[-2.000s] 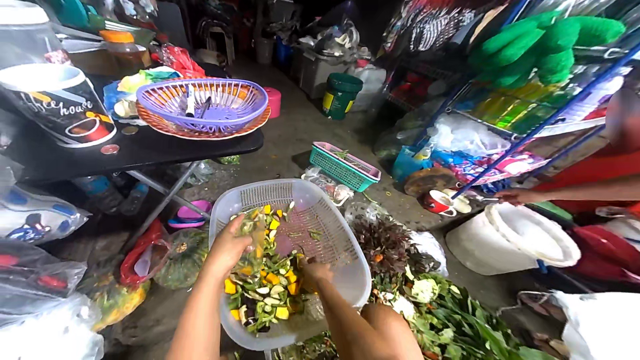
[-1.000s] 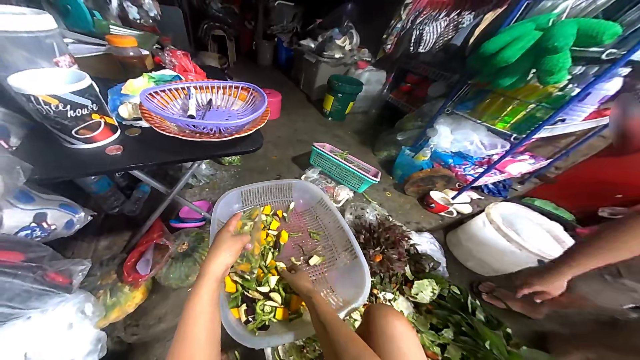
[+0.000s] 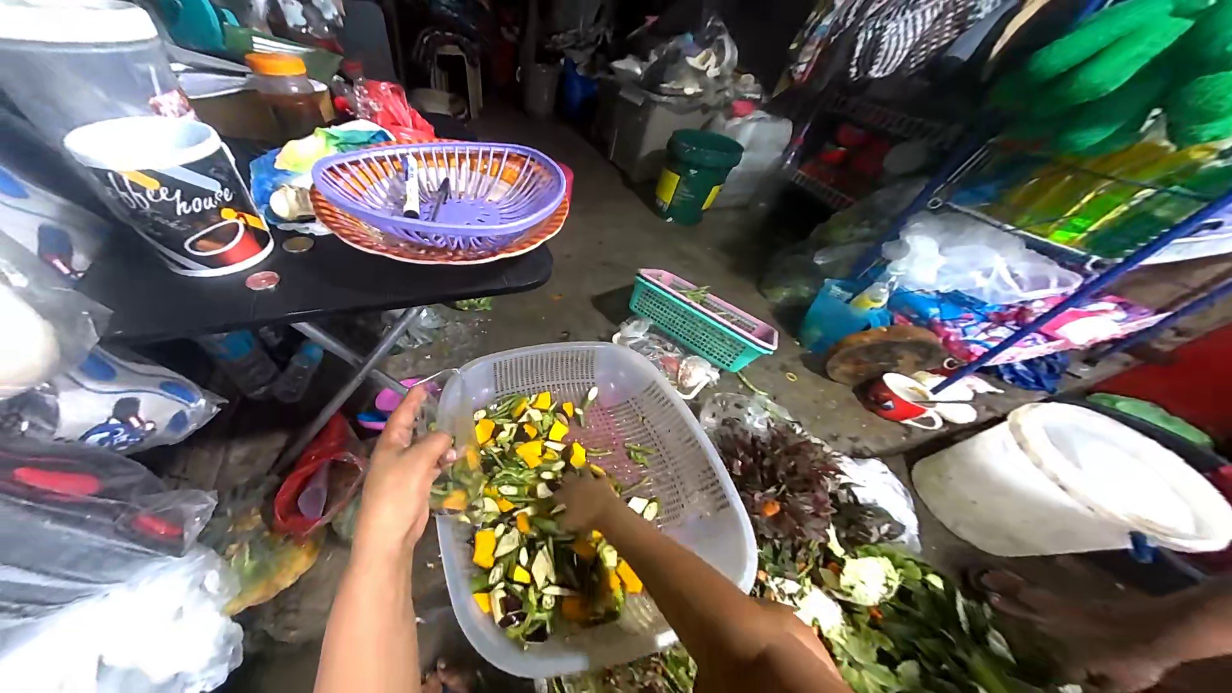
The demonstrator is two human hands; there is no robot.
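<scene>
A translucent white plastic basket [image 3: 707, 481] holds cut vegetables [image 3: 539, 452], among them orange squash chunks and green and pale slices. At the basket's left side my left hand [image 3: 409, 462] grips a clear plastic bag [image 3: 457, 486] with some cut pieces in it. My right hand [image 3: 585, 500] is down among the vegetables in the middle of the basket; its fingertips are blurred and partly hidden, so whether it holds any pieces is unclear.
A black table [image 3: 414, 289] with a purple basket [image 3: 520, 217] and a large cup [image 3: 173, 197] stands left. Ahead lies a green and pink basket [image 3: 698, 322]. Leafy greens [image 3: 914, 616], a white bucket [image 3: 1011, 481] and another person's limb [image 3: 1116, 616] are at right.
The other person's hand and arm at the right have moved lower. My right hand has shifted within the vegetables. My left hand stays at the basket's left side.
</scene>
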